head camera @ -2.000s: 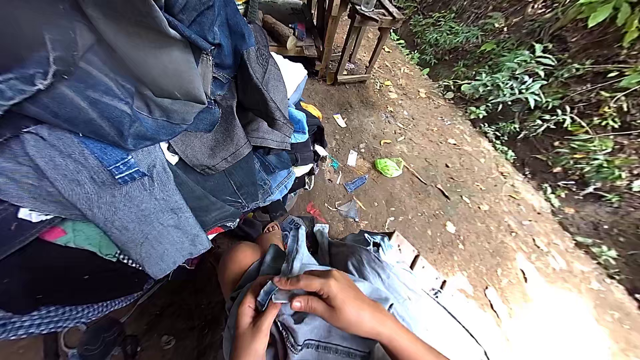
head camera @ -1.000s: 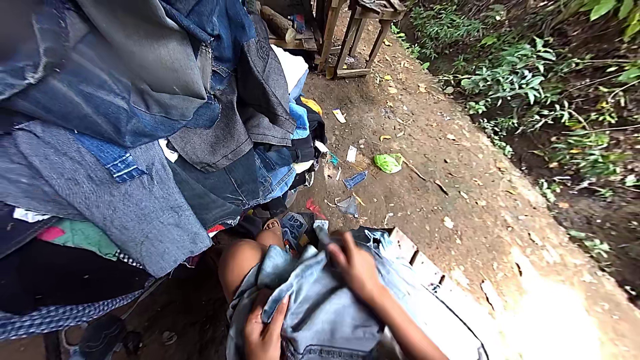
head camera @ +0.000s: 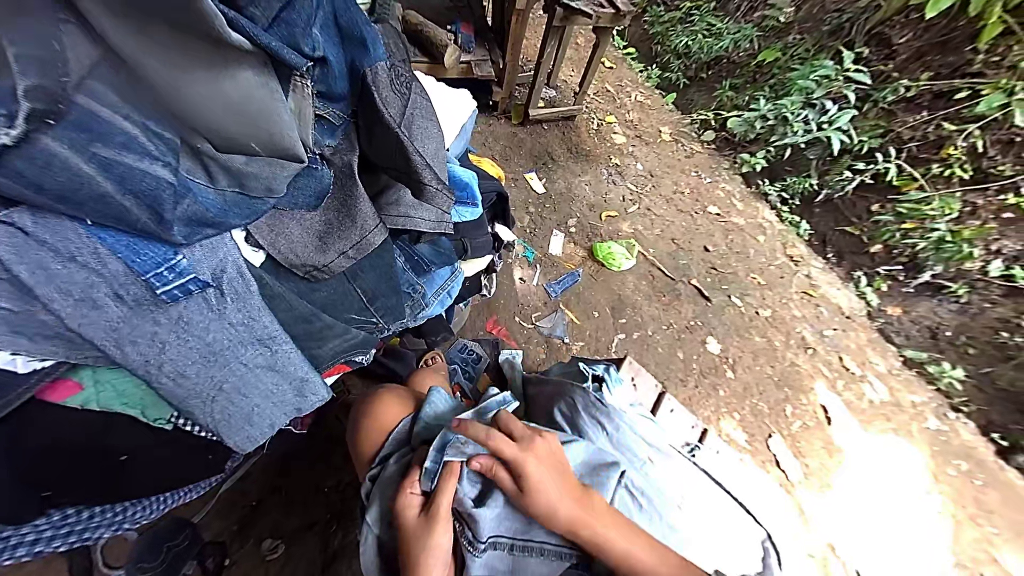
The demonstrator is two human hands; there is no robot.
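A light-blue denim garment [head camera: 528, 512] lies across my lap, its dark stitched seam facing up. My left hand [head camera: 428, 512] grips a folded denim band [head camera: 460, 444] between thumb and fingers, low in the view. From the right, my right hand [head camera: 520, 464] reaches over the same band, its fingers spread at the upper edge; whether they pinch the cloth is unclear. More pale denim [head camera: 632, 464] lies beside my lap on the right, partly in glare.
A tall heap of jeans and cloth [head camera: 200, 160] rises at the left. Wooden stools [head camera: 560, 64] stand at the top. A green plastic bag [head camera: 616, 254] and scraps litter the dirt ground, with plants [head camera: 808, 104] along the right bank. A slatted wooden edge [head camera: 664, 400] shows right of my lap.
My right hand, farther up and flatter on the denim a second ago, is back near my left hand at the folded band. The band shows more plainly now.
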